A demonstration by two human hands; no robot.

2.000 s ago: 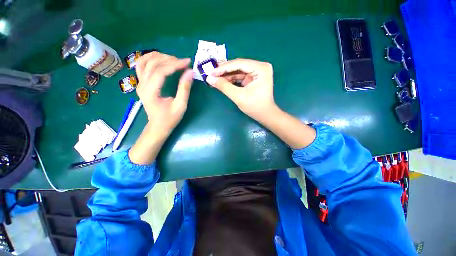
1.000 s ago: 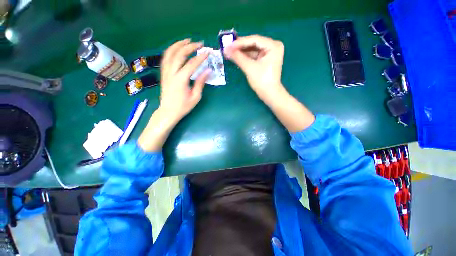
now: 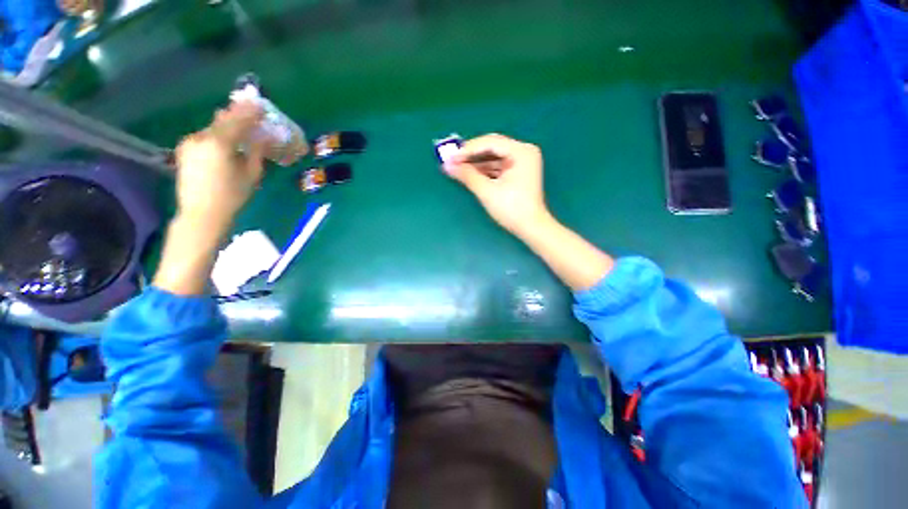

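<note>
My right hand (image 3: 505, 182) pinches a small dark square watch body with a white face (image 3: 449, 150) between thumb and fingertips, above the middle of the bench. My left hand (image 3: 221, 164) is blurred, at the solvent bottle (image 3: 285, 139). Its fingers hold a white crumpled wiping cloth (image 3: 251, 99) at the bottle's top and hide most of the pump. Two opened units, gold-orange joined to black, lie right of the bottle, the upper one (image 3: 340, 143) and the lower one (image 3: 327, 177).
A wipe stack (image 3: 244, 262) and a blue-and-white strip (image 3: 299, 243) lie at left, near a desk fan (image 3: 65, 239). A mobile phone (image 3: 695, 152), a row of dark units (image 3: 789, 197) and a blue bin (image 3: 868, 179) are at right. Red clamps (image 3: 799, 388) sit in a tray below the bench edge.
My left hand has moved left to the bottle with the cloth, which was beside the watch body. My right hand still holds the watch body. The whole view has shifted.
</note>
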